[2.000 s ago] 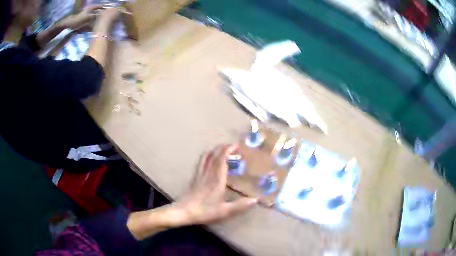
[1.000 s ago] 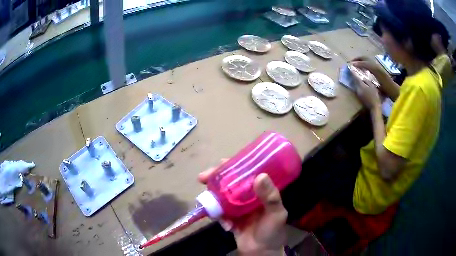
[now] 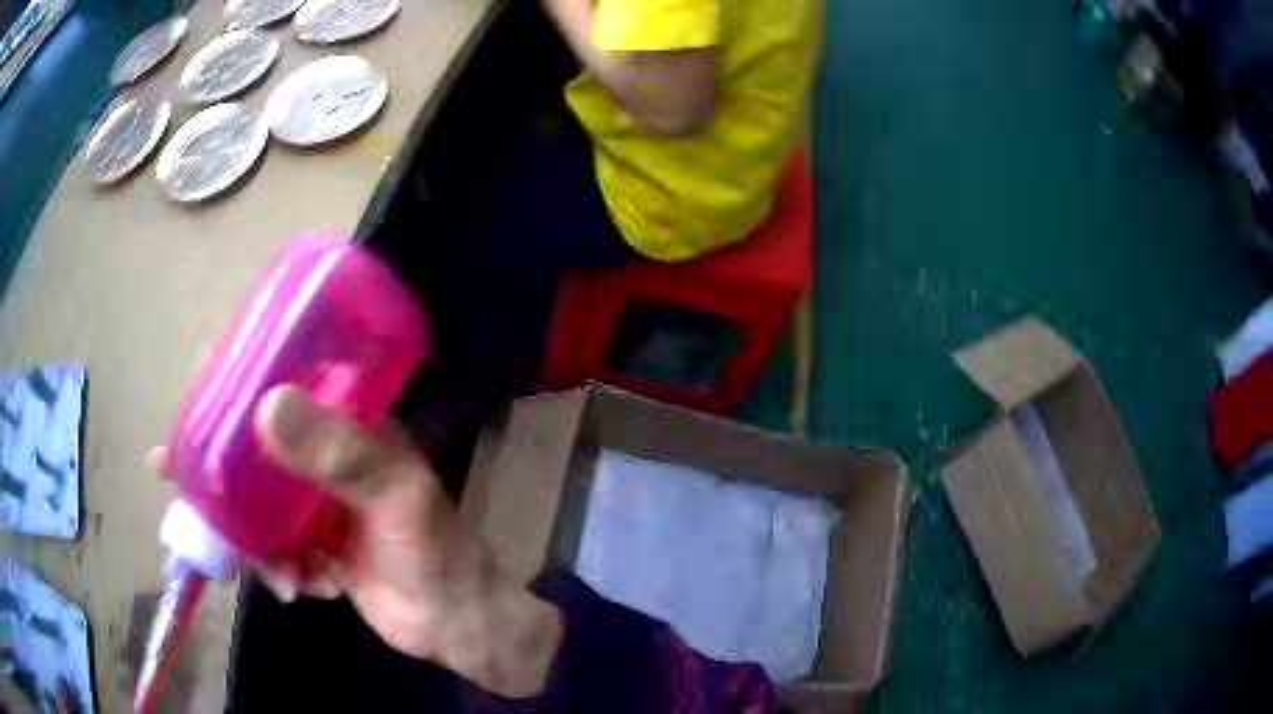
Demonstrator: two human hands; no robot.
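My right hand (image 3: pixel 419 565) is wrapped around a translucent pink squeeze bottle (image 3: pixel 300 377), thumb on the near side. The bottle is tilted, with its white collar (image 3: pixel 196 541) and long red nozzle (image 3: pixel 168 635) pointing down past the table edge area at lower left. My left hand is not in view. A pale four-post plate (image 3: pixel 39 453) lies at the left edge of the view, cut off and blurred. A second plate (image 3: pixel 45 628) lies below it, also cut off.
Several round silvery discs (image 3: pixel 212 151) lie on the curved tan table (image 3: pixel 182 265). A person in yellow (image 3: pixel 698 140) sits on a red stool (image 3: pixel 670 328). An open carton (image 3: pixel 873 558) holds white material. A smaller open carton (image 3: pixel 1040 509) stands on the green floor (image 3: pixel 949 181).
The view has swung right and down, showing the stool, cartons and floor. The plates and discs have shifted left in view. My right hand still holds the bottle, its nozzle now pointing more steeply down.
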